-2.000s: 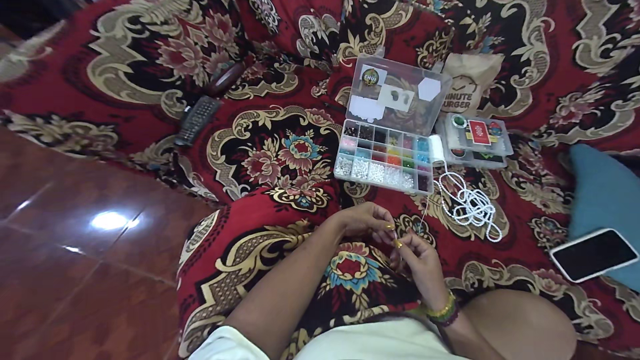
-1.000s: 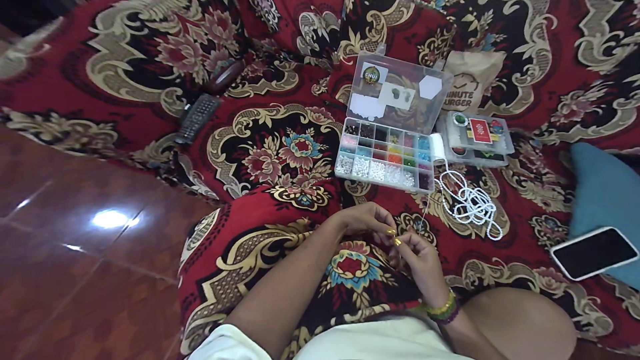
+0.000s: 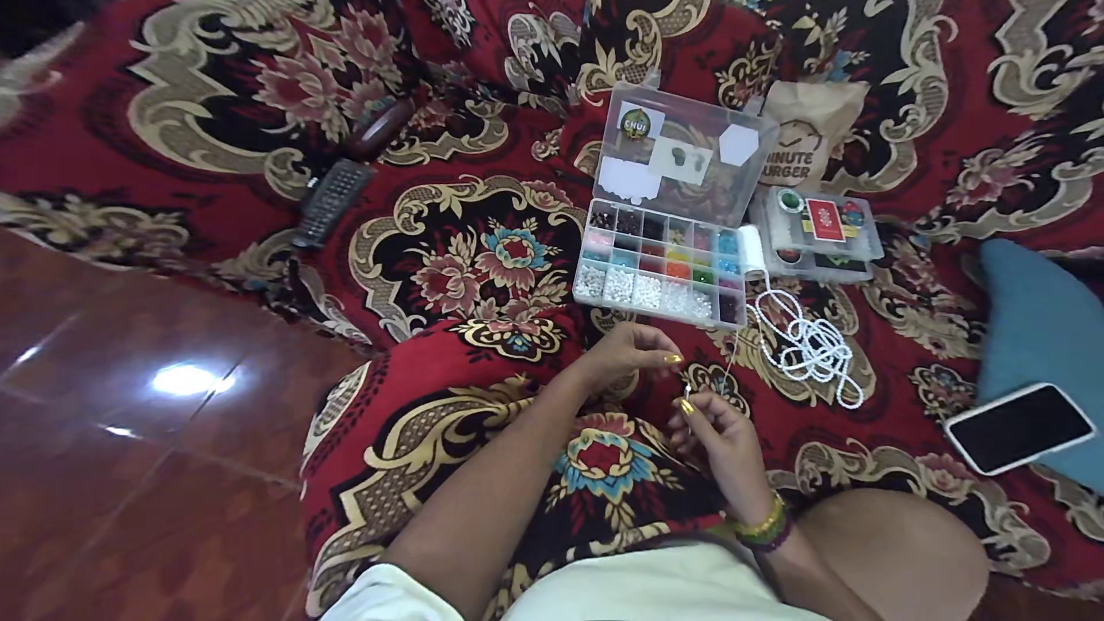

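Note:
My left hand (image 3: 634, 352) is over my lap, just in front of the bead box, thumb and forefinger near each other; whether something tiny is between them cannot be told. To its right and lower, my right hand (image 3: 714, 424) pinches a thin thread (image 3: 731, 358) with a small white bit at the fingertips. The thread runs up toward the box edge. The open clear plastic bead box (image 3: 661, 312) has beads sorted by colour, white ones in the near row. A white spool (image 3: 752, 250) stands against its right side, beside a heaped string of white beads (image 3: 806, 341).
Two stacked clear cases (image 3: 867, 246) and a brown paper bag (image 3: 811, 129) stand right of the box. A phone (image 3: 1020, 429) rests partly on a blue cushion (image 3: 1048, 319) at far right. A remote control (image 3: 334, 203) and a dark red case (image 3: 384, 128) lie left on the patterned sofa cover.
My hands, close together in both earlier frames, are now apart; the left has moved up and left. The box and the bead string have stayed in place.

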